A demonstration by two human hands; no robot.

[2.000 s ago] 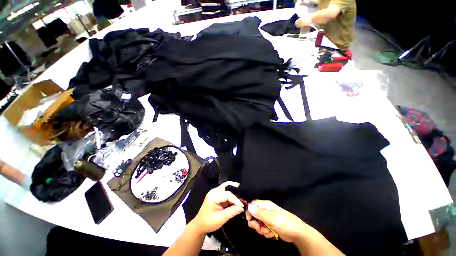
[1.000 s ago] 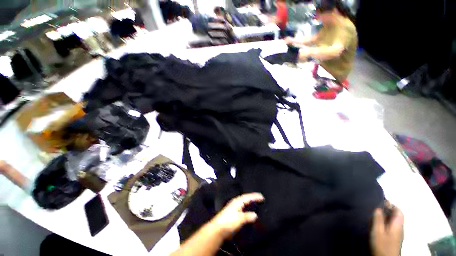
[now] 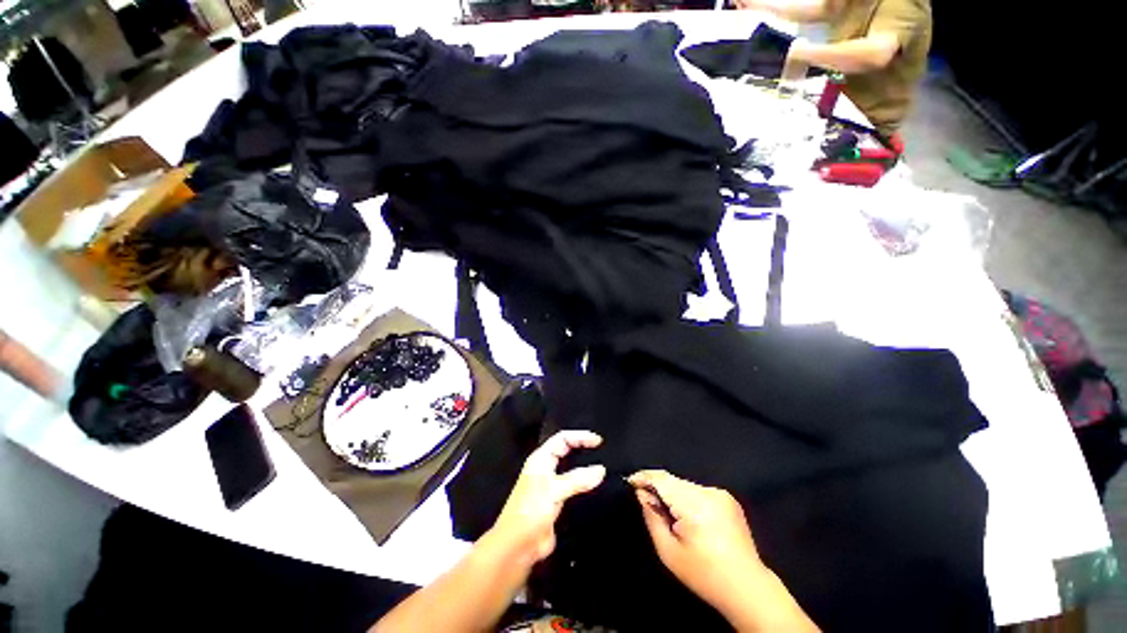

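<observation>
A black garment [image 3: 791, 433] lies spread on the table under both hands. My left hand [image 3: 534, 507] is over its left part, thumb and forefinger apart, with black cloth behind the gap. My right hand [image 3: 704, 532] is just to the right, its thumb and forefinger pinched at a tiny thing, likely a sewing needle, too small to see clearly. A small dark object shows inside its curled fingers. No thread can be made out. A round white fastener plate [image 3: 402, 427] holds heaped black pieces and smaller dark and reddish bits.
The plate is on an olive-brown mat [image 3: 389, 507]. Left of it are a phone [image 3: 239, 456], a dark spool [image 3: 221, 372], plastic bags [image 3: 291, 235] and a cardboard box [image 3: 93, 192]. A garment pile [image 3: 556, 161] lies beyond. A person [image 3: 884, 56] works across the table.
My right hand has come back from the garment's far right edge to beside my left hand. The yellow item seen in it earlier does not show now. The camera view has tilted down.
</observation>
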